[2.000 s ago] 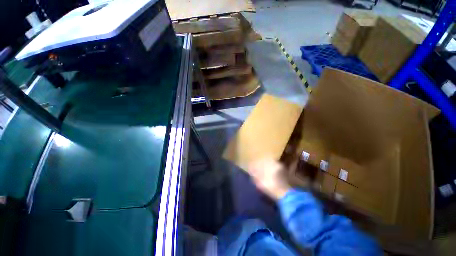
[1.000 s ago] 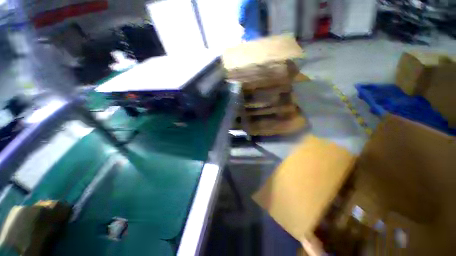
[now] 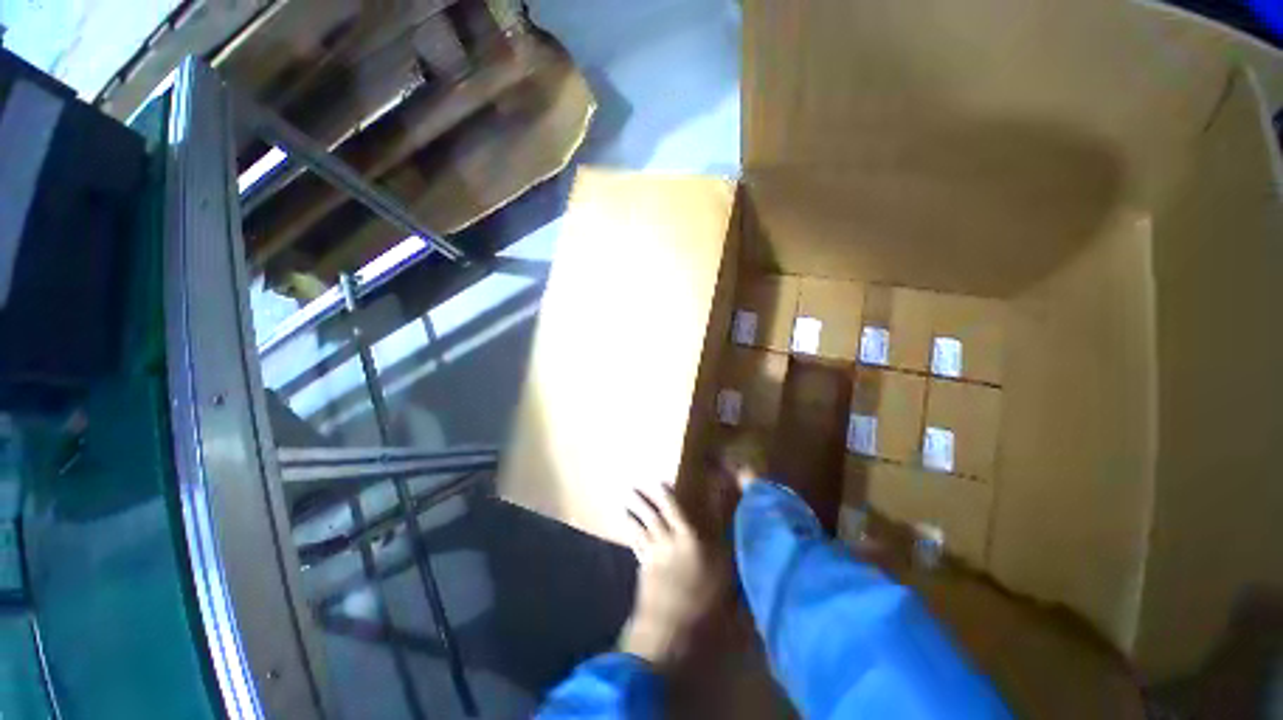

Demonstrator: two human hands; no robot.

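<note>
A large open master carton (image 3: pixel 1076 422) stands at the right. Inside it are rows of small inner boxes (image 3: pixel 901 394) with white labels (image 3: pixel 874 346), and a dark gap shows among them. The carton's left flap (image 3: pixel 633 338) is folded outward. My left hand (image 3: pixel 666 556) is at the flap's lower edge, with its fingers apart against the cardboard. My right hand (image 3: pixel 737 467) reaches into the carton near the left row; it is small, dark and mostly hidden by its blue sleeve, so its grip cannot be made out.
A green conveyor (image 3: pixel 106 563) with a metal side rail (image 3: pixel 211 422) runs along the left, with a dark machine (image 3: pixel 64 239) on it. Metal frame legs (image 3: pixel 408 457) stand between the rail and the carton. Stacked brown cardboard (image 3: pixel 436 127) lies beyond the frame.
The view has swung down and right from the conveyor to the carton, whose inside shows more fully. Both forearms are now in view, one hand at the flap and one inside the carton.
</note>
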